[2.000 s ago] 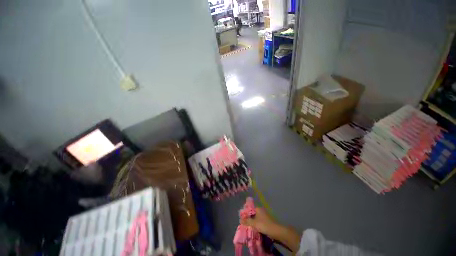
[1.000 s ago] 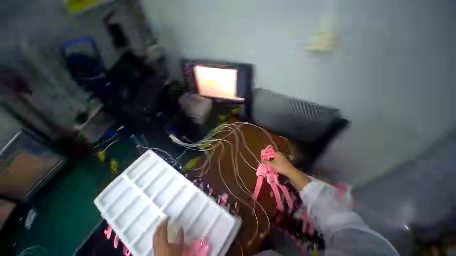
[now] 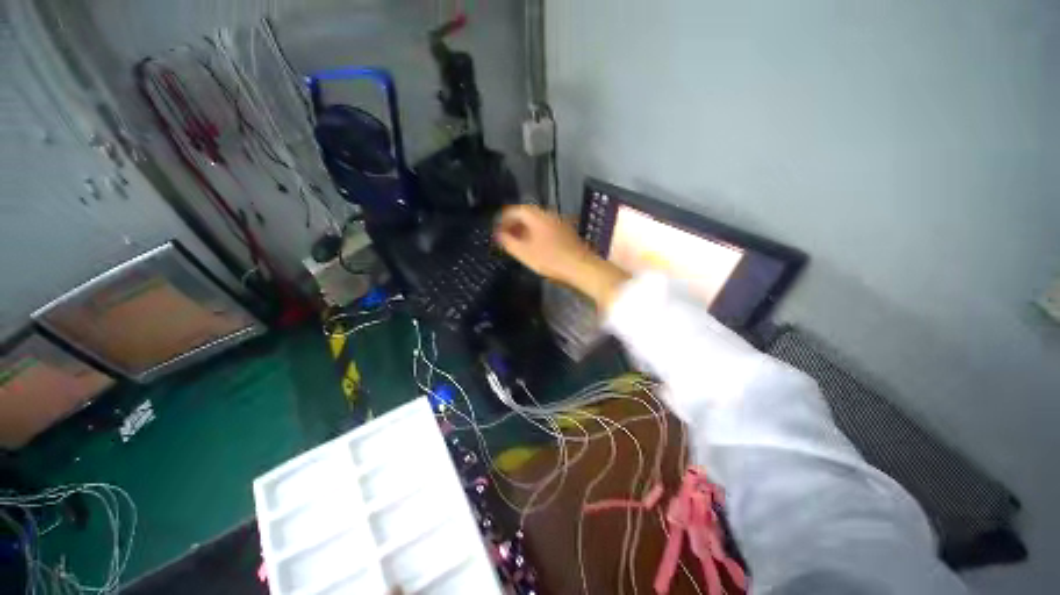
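My right hand [image 3: 544, 242] is stretched forward over the black keyboard [image 3: 459, 273], left of the lit monitor. It is blurred with its fingers curled, and I cannot tell if it holds anything. Pink-strapped watches [image 3: 694, 529] lie bunched on the brown table, beside my right sleeve. A white blister tray [image 3: 378, 511] with empty-looking pockets is at the bottom centre. Only a skin-coloured tip of my left hand [image 3: 398, 589] shows at its lower edge; the rest is cut off. Dark straps and bits of pink show along the tray's sides.
White cables [image 3: 581, 436] fan over the brown table [image 3: 558, 482]. The lit monitor [image 3: 674, 258] stands by the wall, with a black mesh-sided case [image 3: 889, 436] to its right. Two more monitors [image 3: 157, 308] stand on the green bench [image 3: 209, 442] at left. Cables hang on the wall.
My view has turned left. My right hand has let go of the pink-strapped bunch and moved forward to the keyboard. My left hand, on the tray before, is now almost out of the picture.
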